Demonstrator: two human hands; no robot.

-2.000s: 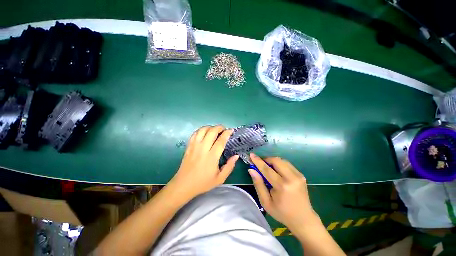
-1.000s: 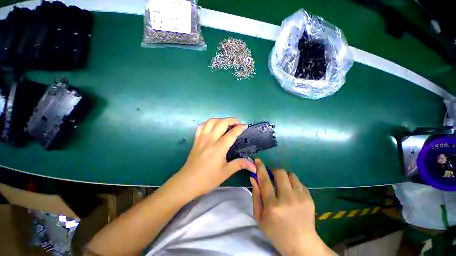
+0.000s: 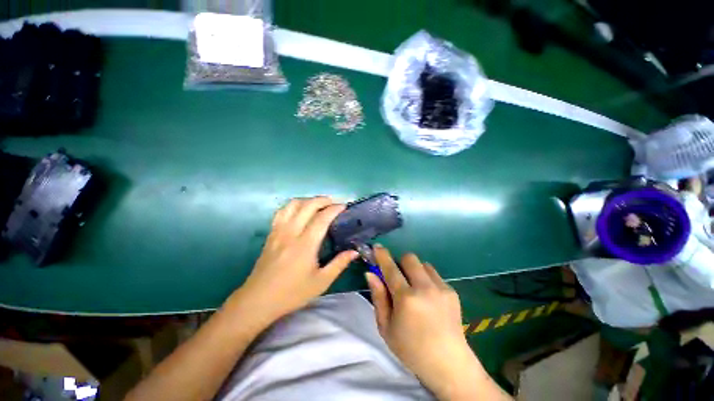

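A black plastic housing (image 3: 374, 216) lies at the front middle of the green bench, tilted, its ribbed face up. My left hand (image 3: 296, 244) holds its left end, fingers over the top edge and thumb at the lower edge. My right hand (image 3: 411, 301) grips blue-handled cutters (image 3: 374, 269); their metal jaws touch the housing's lower edge near my left thumb. Whether the jaws are open or closed is too small to tell. Behind are a loose pile of small metal pieces (image 3: 330, 102) and an open clear bag of small black parts (image 3: 438, 98).
A labelled bag of metal parts (image 3: 235, 74) lies at the back. Stacked black housings (image 3: 48, 78) and another housing (image 3: 48, 205) are at the left. A purple basket (image 3: 643, 225) and white fan (image 3: 677, 147) are at the right. Cardboard boxes (image 3: 59, 356) are below the bench.
The camera view has shifted and turned slightly. My left hand keeps hold of the housing. The cutters' metal jaws show more clearly at its lower edge than one second ago.
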